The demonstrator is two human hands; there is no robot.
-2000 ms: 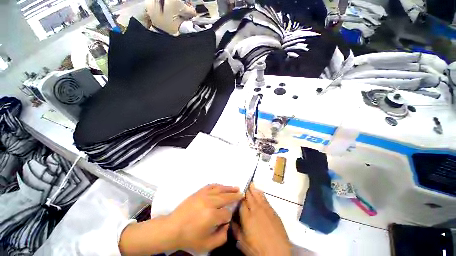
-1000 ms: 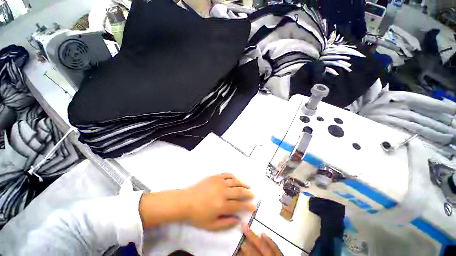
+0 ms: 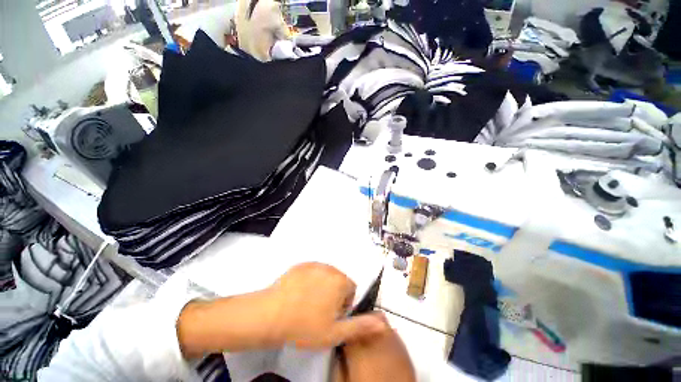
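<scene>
A white panel (image 3: 317, 213) lies on the machine bed left of the presser foot and needle (image 3: 379, 224), with a black panel edge (image 3: 367, 298) showing beneath its right side. My left hand (image 3: 310, 306) lies over the white cloth, fingers curled, its fingertips partly hidden. My right hand (image 3: 377, 351) is at the cloth's right edge, overlapped by my left hand and cut off by the bottom edge; its fingers are hidden and blurred. The sewing machine (image 3: 515, 246) stands at the right.
A tall stack of black panels (image 3: 216, 142) stands left of the machine. A tan block (image 3: 418, 276), a dark cloth scrap (image 3: 474, 321) and pink-green snips (image 3: 549, 337) lie right of the needle. Tied bundles (image 3: 56, 298) are at lower left. A dark flat object (image 3: 627, 373) is at lower right.
The white panel has moved further up beside the needle. My hands have come together and now overlap at its right edge. The camera view has shifted and turned.
</scene>
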